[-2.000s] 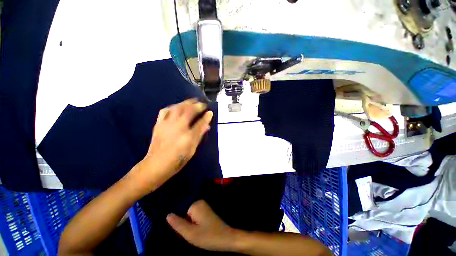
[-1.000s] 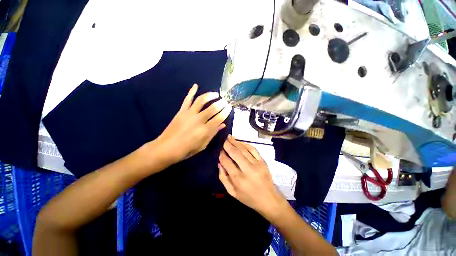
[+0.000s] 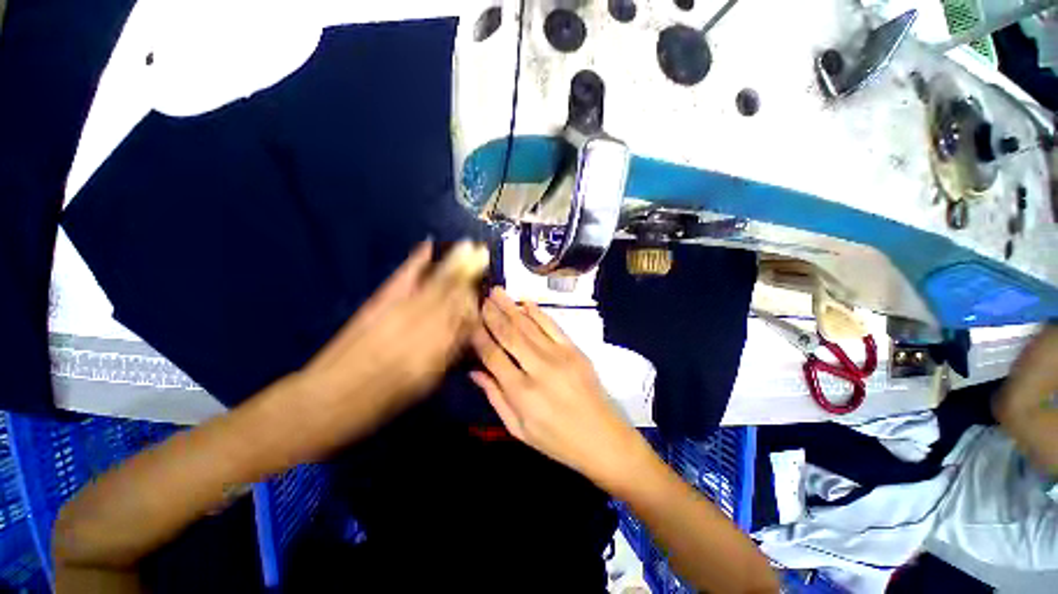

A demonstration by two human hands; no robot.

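A large dark navy fabric panel (image 3: 290,174) lies flat on the white table, left of the sewing machine (image 3: 743,104). My left hand (image 3: 424,308), blurred, is on the panel near its right edge, left of the needle area. My right hand (image 3: 540,377) lies palm down with its fingertips at the panel's edge, just below my left hand's fingers. Whether either hand pinches the cloth is hidden. The shiny metal guard (image 3: 598,209) partly covers the presser foot area. The brass tension knob (image 3: 649,259) is right of it.
A second navy piece (image 3: 685,331) lies under the machine arm. Red-handled scissors (image 3: 841,374) lie to its right. A long navy piece (image 3: 41,139) is at far left. Blue crates (image 3: 296,511) stand below the table edge. Another person's arm (image 3: 1030,400) shows at the right edge.
My right hand came up from below the table edge onto the cloth beside my left. The panel's upper part shows farther up, and the view has shifted and tilted.
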